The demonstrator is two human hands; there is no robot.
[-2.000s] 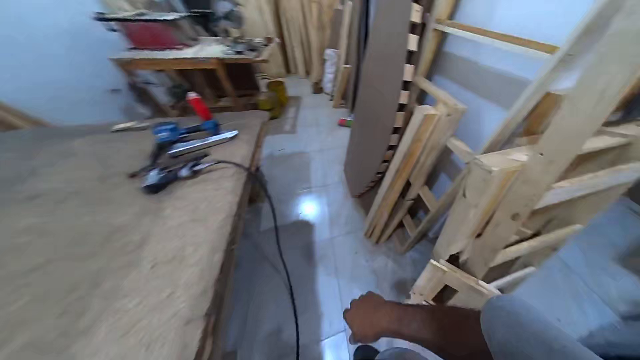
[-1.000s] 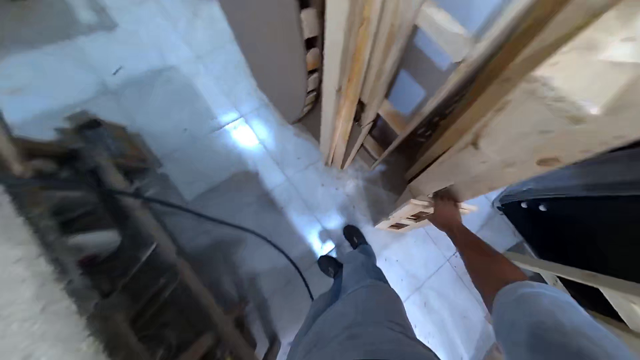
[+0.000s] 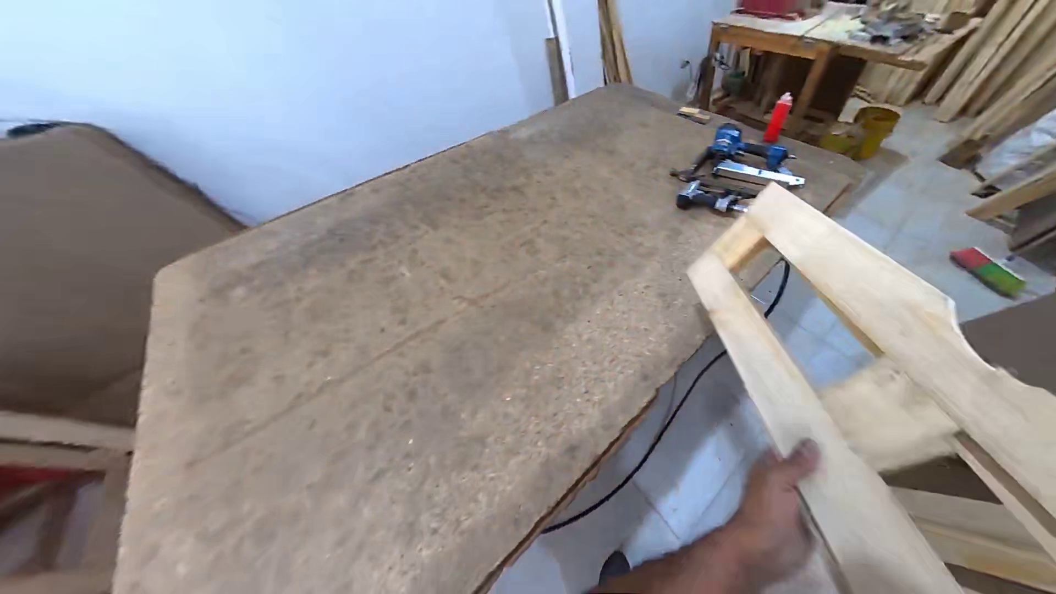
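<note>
My left hand [image 3: 767, 516] grips the near rail of a pale wooden frame [image 3: 866, 285], with the thumb over the rail's face and the other fingers hidden behind it. The frame is tilted at the right, with one corner over the edge of a large worn board-topped table [image 3: 462, 322]. It has a cross panel and one shaped, notched outer edge. My right hand is out of view. Beyond the raised corner, a blue pneumatic nailer [image 3: 728, 144] and a smaller dark air tool [image 3: 701, 196] lie on the table, beside a red bottle [image 3: 778, 117].
A black hose [image 3: 660, 441] hangs along the table's right edge to the tiled floor. A red and green brush head [image 3: 987, 271] lies on the floor at right. Behind stand a wooden workbench [image 3: 813, 45], a yellow bucket [image 3: 876, 130] and leaning planks [image 3: 1002, 62]. A brown panel [image 3: 74, 272] stands left.
The view has swung from the floor and leaning frames to the tabletop. My right hand, on stacked woodwork a second ago, has left view; my left hand now holds a wooden frame up beside the table.
</note>
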